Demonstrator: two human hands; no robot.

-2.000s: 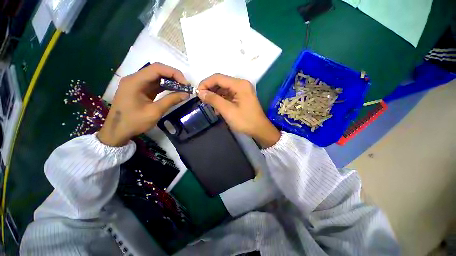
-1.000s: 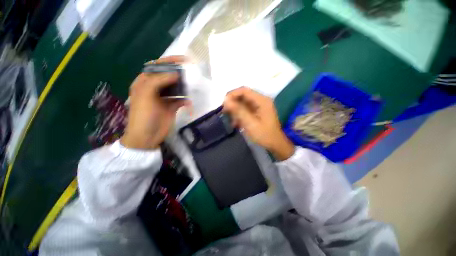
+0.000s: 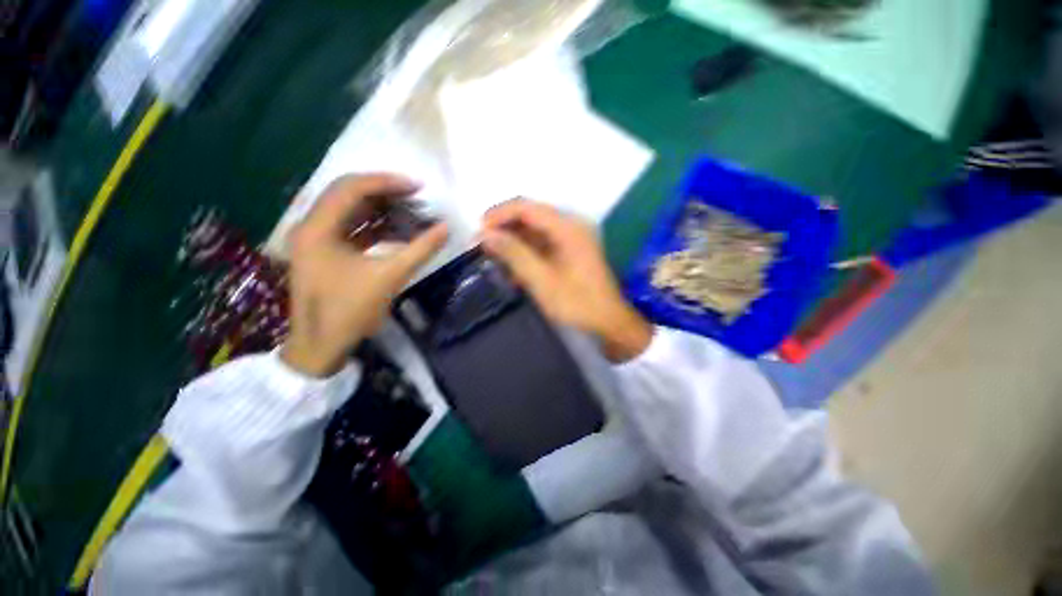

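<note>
A black housing (image 3: 521, 378) lies tilted on the bench in front of me, with a framed opening (image 3: 472, 299) at its far end. My left hand (image 3: 349, 262) is left of that end, thumb and fingers curled around a small dark module (image 3: 390, 224); the view is blurred and the module is partly hidden by the fingers. My right hand (image 3: 561, 270) is at the far right corner of the housing, thumb and index finger pinched together. Whether something small is between them cannot be told.
A blue bin (image 3: 801, 262) of beige strips stands right of my right hand, with a red tray (image 3: 841, 312) beside it. White sheets (image 3: 524, 140) lie beyond my hands. Bundled red and black leads (image 3: 239, 291) lie at left. A small black part (image 3: 724, 70) lies on the far green mat.
The camera view has shifted. My left hand has turned and come nearer to my right hand; the module in it is now lower and more hidden. The housing stays in place on the bench.
</note>
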